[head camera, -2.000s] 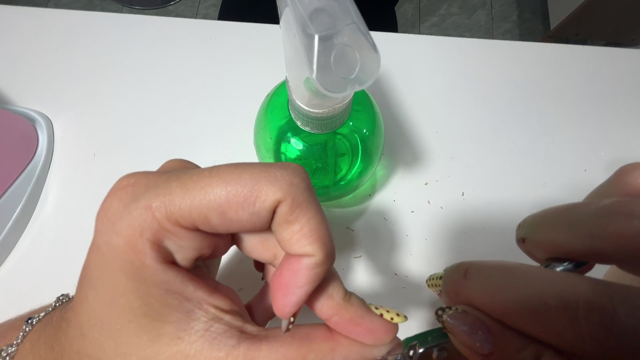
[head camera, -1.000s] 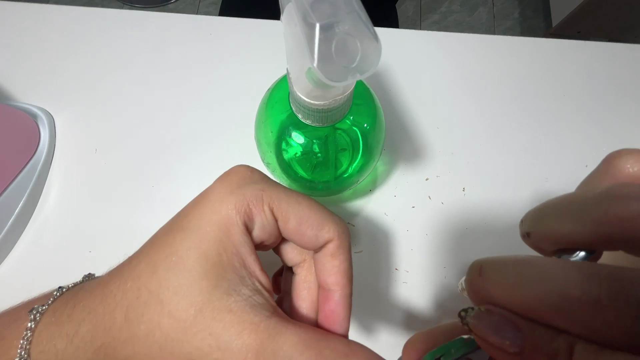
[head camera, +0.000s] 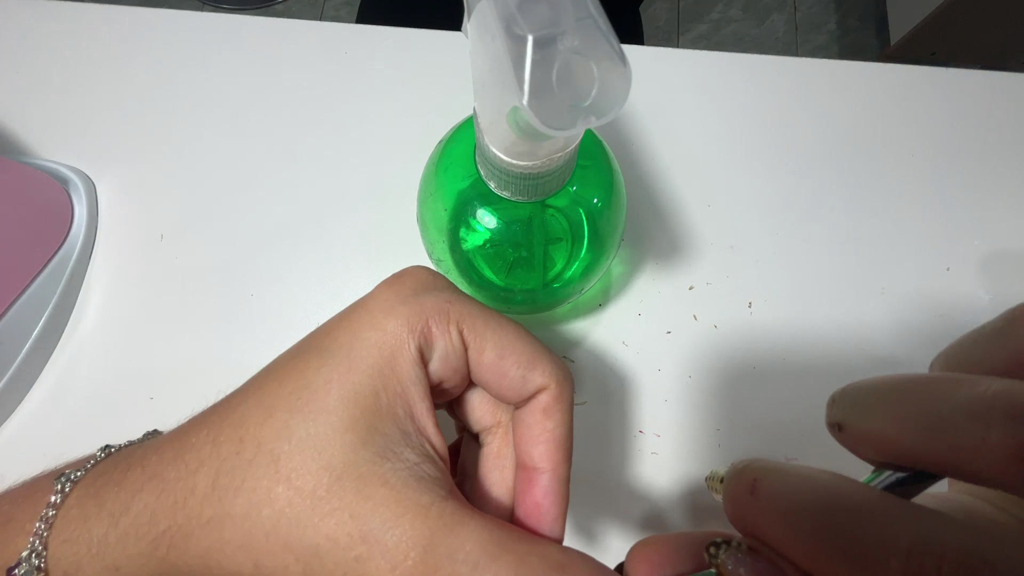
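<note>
My left hand (head camera: 384, 448), with a silver chain bracelet (head camera: 60, 500) at its wrist, has its fingers curled; its thumb runs down to the bottom edge, where its tip is hidden. At the lower right, my right hand (head camera: 888, 496) has its fingers around a slim, shiny dark-and-green tool (head camera: 900, 482), mostly hidden. A patterned yellowish nail (head camera: 714, 483) shows at one fingertip. Where the two hands come close, a small green edge shows at the bottom; what it belongs to is unclear. Just beyond my left hand stands a round spray bottle of green liquid (head camera: 520, 240) with a clear cap (head camera: 552, 64).
A white table (head camera: 240, 160) bears scattered small dark and reddish bits (head camera: 694, 318) right of the bottle. A pink and silver-grey device or pad (head camera: 80, 208) reaches in at the left edge. Dark tiled floor (head camera: 736, 28) lies past the far edge.
My left hand has turned so that its back faces up, and its patterned nails have gone out of view. My right hand stays at the lower right.
</note>
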